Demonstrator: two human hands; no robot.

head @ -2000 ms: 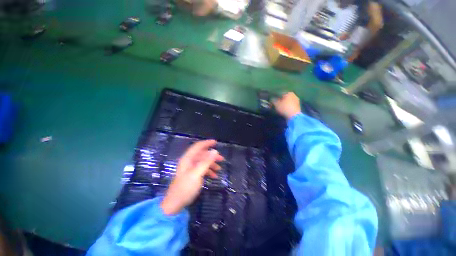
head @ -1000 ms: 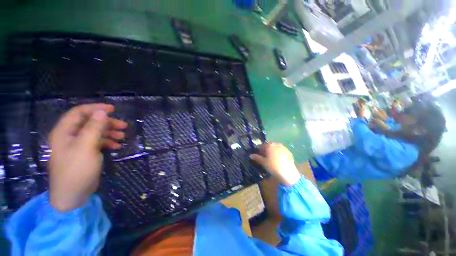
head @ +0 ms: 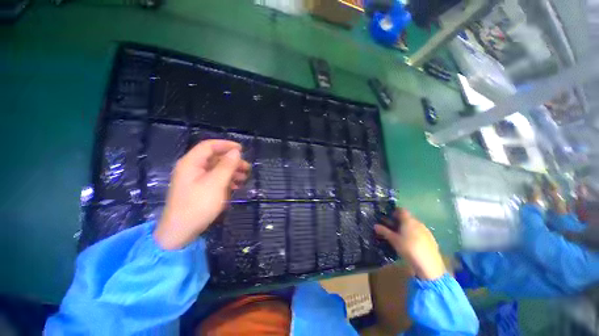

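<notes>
The black blister tray [head: 223, 88] lies on the green surface, with rows of glossy rectangular pockets. My left hand [head: 200, 190] is over the tray's left-middle part, fingers loosely curled; I see nothing in it, though the palm side is partly hidden. My right hand [head: 417, 246] is at the tray's lower right edge. Its thumb and fingers are around a small black piece [head: 389, 219], blurred against the dark tray, so its exact shape is unclear.
Several dark handsets, one here [head: 321, 73], lie beyond the tray. A carton [head: 336, 12] and blue container [head: 387, 25] are at the top. Grey framing [head: 512, 102] and clear trays [head: 483, 197] are right. Another person's blue sleeve [head: 548, 246] shows at right.
My right hand has moved from beyond the tray to its lower right edge, where a black piece now shows at the fingers. My left hand stays over the tray. The view has shifted.
</notes>
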